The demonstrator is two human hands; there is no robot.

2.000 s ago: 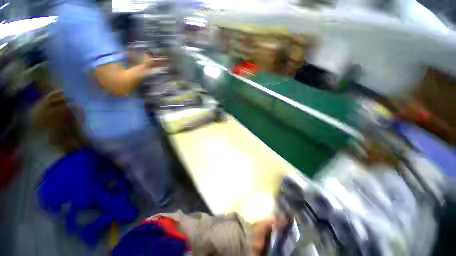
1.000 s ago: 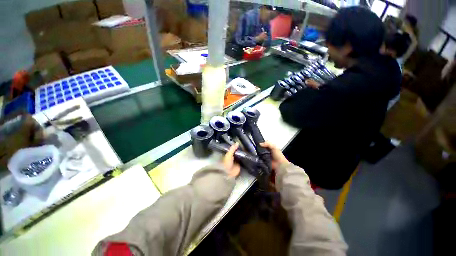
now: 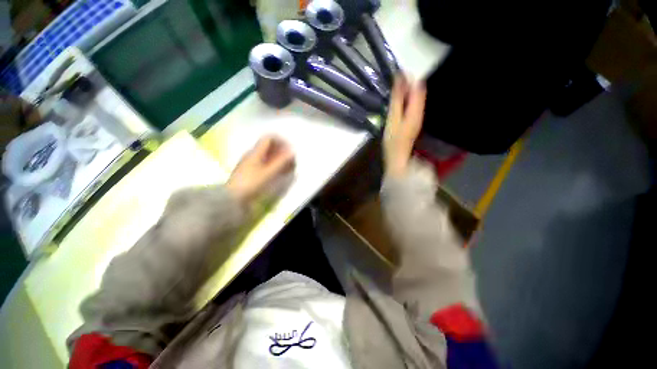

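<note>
Several dark grey hair dryers (image 3: 331,88) lie side by side on the pale bench (image 3: 317,155), heads away from me, handles pointing toward the bench's front edge. Silver-grey rings face up on the heads. My right hand (image 3: 405,119) is at the handle ends, fingers extended and blurred; whether it touches them I cannot tell. My left hand (image 3: 266,164) is over the bench, left of the handles and apart from them, blurred, with fingers curled. I cannot see anything in it.
A white bowl of tiny bits (image 3: 36,155) stands in a white tray (image 3: 108,140) at left. Behind are a blue-pocketed tray (image 3: 65,39) and a green conveyor (image 3: 173,61). A person in black (image 3: 497,65) is at right. An open carton (image 3: 367,223) is below the bench edge.
My left hand has let go of the hair dryers and moved left over the bench. My right hand has straightened its fingers at the handle ends. The view has tilted down.
</note>
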